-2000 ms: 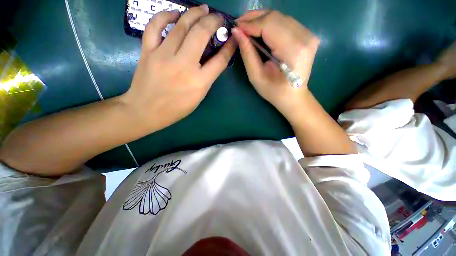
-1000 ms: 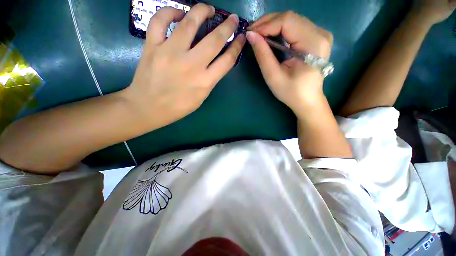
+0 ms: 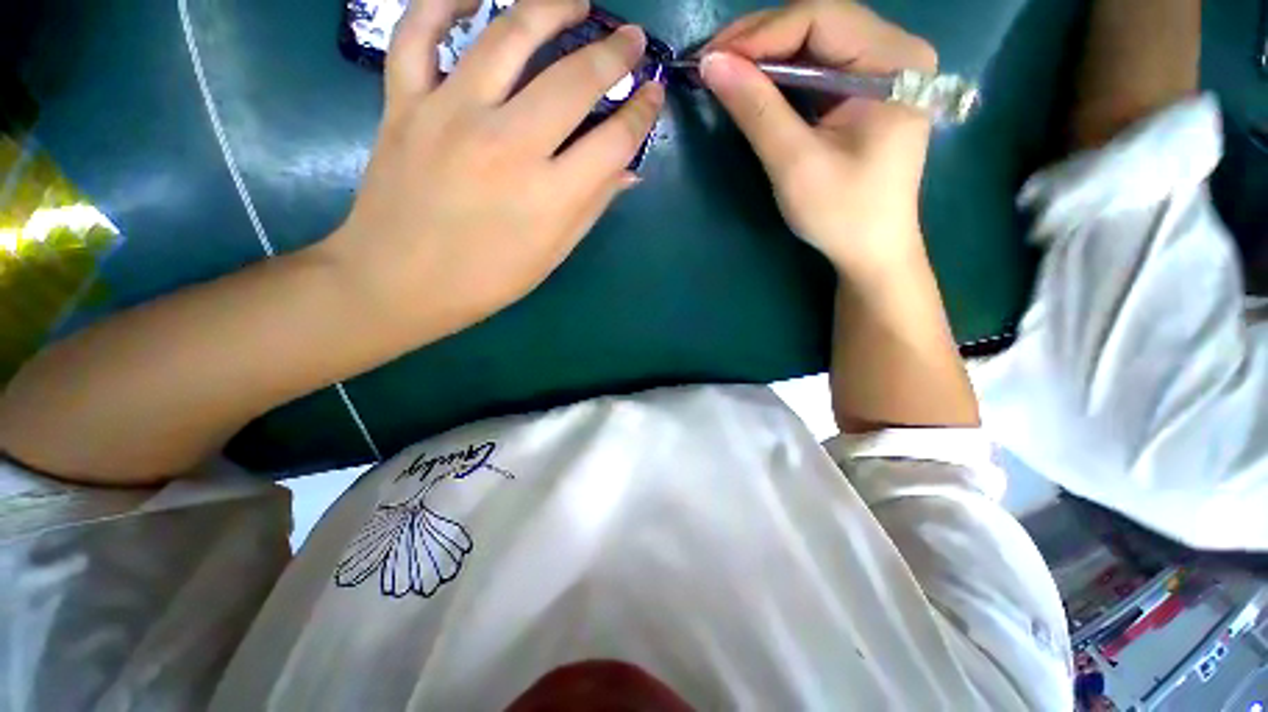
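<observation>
A slim black handset (image 3: 364, 53) lies on the dark green mat near the top edge, with a white patterned area at its left end and a small white disc near its right end. My left hand (image 3: 480, 181) is spread over it with the fingertips pressing on it, hiding much of it. My right hand (image 3: 848, 153) holds a slim grey tool (image 3: 834, 81) like a pen, nearly level. Its tip is at the handset's right end. Its rear end is wrapped in crinkled clear material. Any small part at the tip is too small to tell.
The glossy green mat (image 3: 723, 292) has a thin white line crossing it at left. A shiny yellow sheet (image 3: 49, 230) lies at the far left edge. Another person's arm and white sleeve (image 3: 1133, 251) are at right. Cluttered items in a rack (image 3: 1154, 619) show below right.
My right hand has moved a little right and up, and the tool has swung closer to level. The handset has shifted slightly left and up since one second ago. The other person's arm has moved.
</observation>
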